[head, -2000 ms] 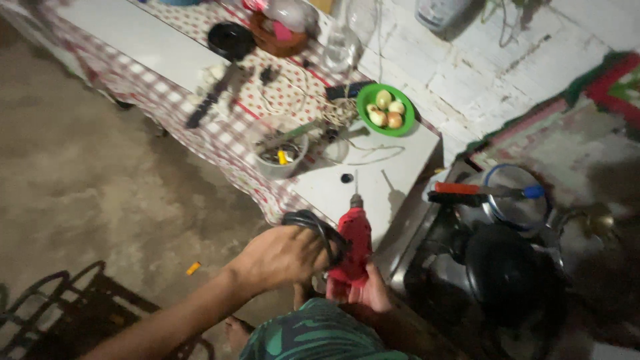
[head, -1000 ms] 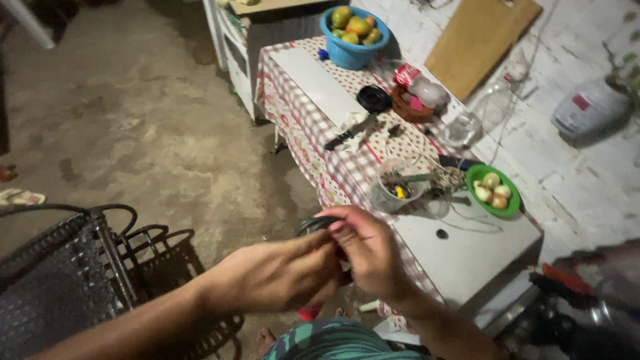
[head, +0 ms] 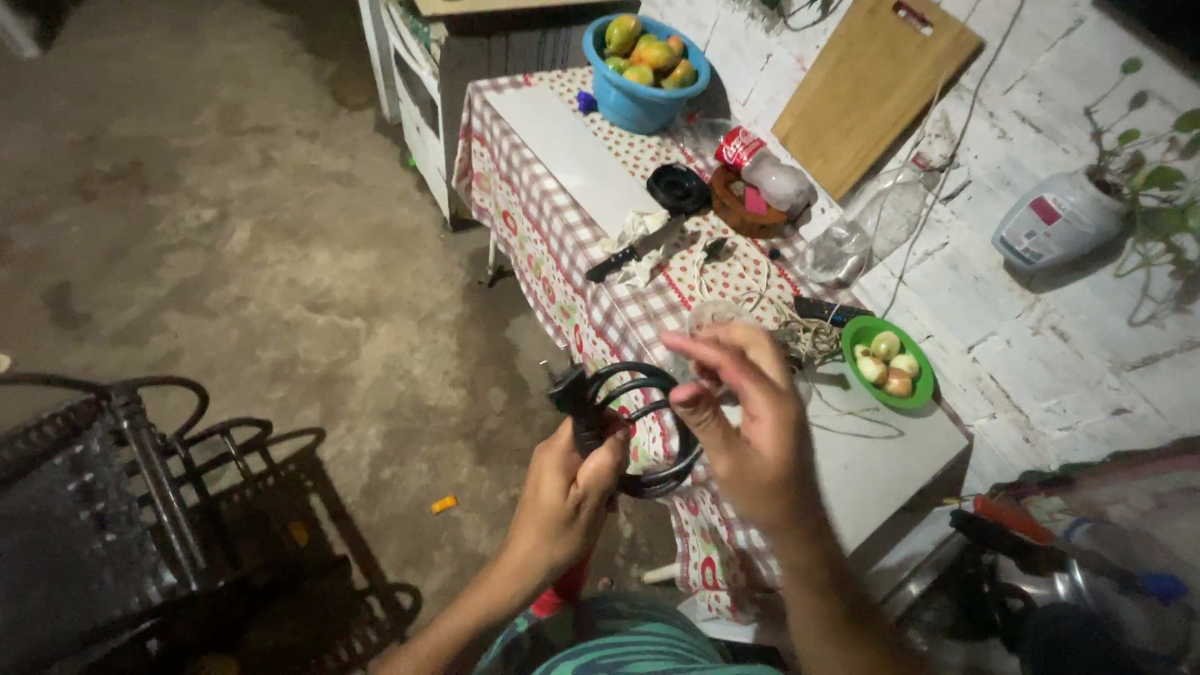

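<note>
A coiled black power cord hangs in loops from my left hand, which grips it close to its two-pin plug. The plug points up and away from me. To the right of the loops, my right hand is raised with fingers apart and seems to hold nothing. Part of a red tool, a power drill in the earliest frame, shows below my left hand, beside my clothing. How the drill is supported is hidden.
On the table with a checked cloth stand a blue basin of fruit, a knife, a black round part and a green bowl of onions. A metal-framed chair is at left; a stove or sink area with pans lies lower right.
The drill, upright before me two seconds ago, is now mostly hidden low down. My hands, together on the cord one second ago, have parted; the right one has come off it. The view has swung.
</note>
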